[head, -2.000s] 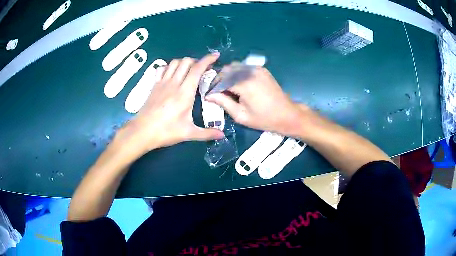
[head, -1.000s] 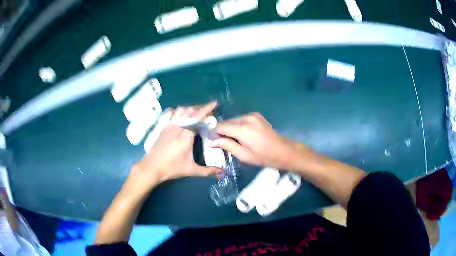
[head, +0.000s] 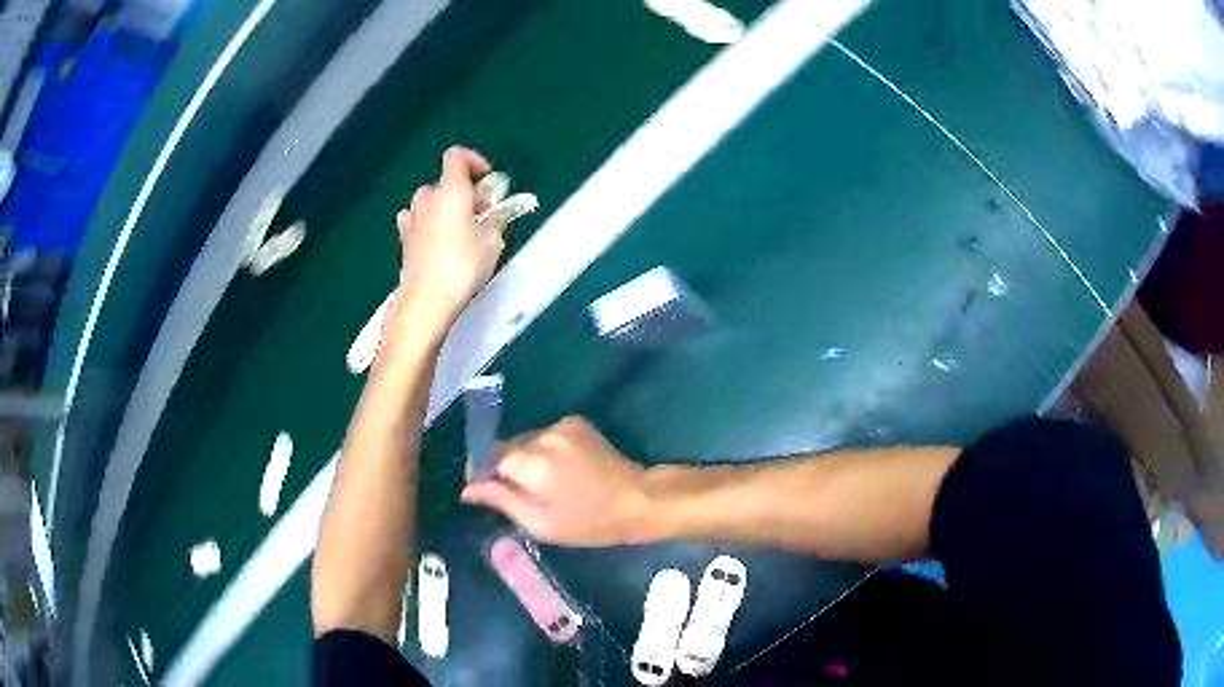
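My left hand [head: 454,231] reaches over the conveyor beyond the pale rail, its fingers closed around small white parts [head: 509,208]; how many is unclear. My right hand [head: 553,486] is above the table and pinches a grey-silver label strip [head: 483,423] that stands up from its fingertips. The pink jig [head: 533,588] lies uncovered just below my right hand. Two white housings [head: 711,615] lie side by side to the right of the jig. Another white housing [head: 432,607] lies to its left.
A label stack [head: 636,302] sits on the table near the pale guide rail [head: 644,154]. Scattered white parts [head: 275,472] lie on the dark green conveyor. A crumpled plastic bag [head: 1128,81] is at top right. Cardboard [head: 1141,403] and dark red cloth show at far right.
My left hand has left the jig and moved out over the conveyor with white parts. The white part on the jig is gone. My right hand has lifted with the strip. The view has turned.
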